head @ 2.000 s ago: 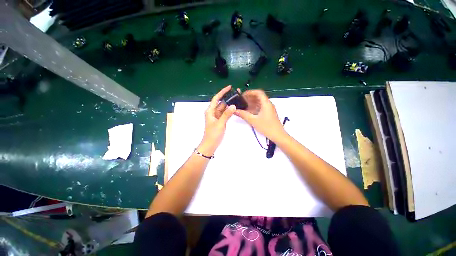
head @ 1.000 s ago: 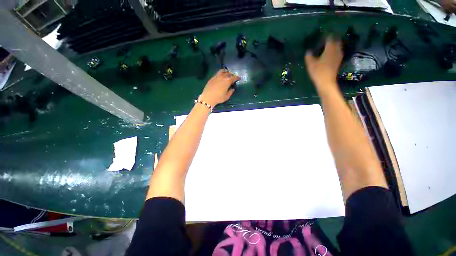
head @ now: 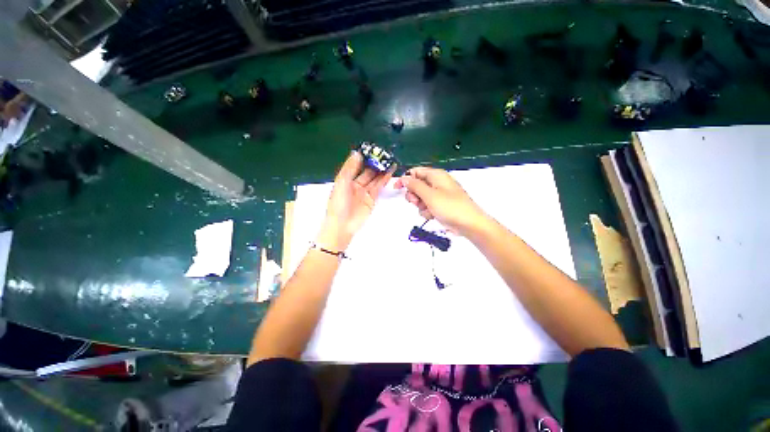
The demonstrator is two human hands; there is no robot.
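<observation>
A small circuit board (head: 377, 157) with pale, yellow and dark parts is held in the fingers of my left hand (head: 355, 196), above the back edge of the white sheet (head: 371, 312). My right hand (head: 435, 196) is just right of the board, its thumb and forefinger pinched together on what looks like the cord near the board. A bundled black cable (head: 429, 238) hangs below my right hand over the sheet, its loose plug end (head: 440, 281) lower down. What my right fingertips cover is hidden.
Loose board units (head: 512, 108) and dark corded pieces lie across the green surface (head: 110, 278) behind the sheet. A grey post (head: 143, 126) and a paper scrap (head: 213, 249) are at left. Stacked black trays (head: 646, 245) under a white cover (head: 718, 236) and torn tan tape (head: 615, 261) are at right.
Both hands have come back from the green surface to above the sheet. My left hand now holds a board, and a bundled cable now hangs below my right hand. The earlier black case is gone from my hands.
</observation>
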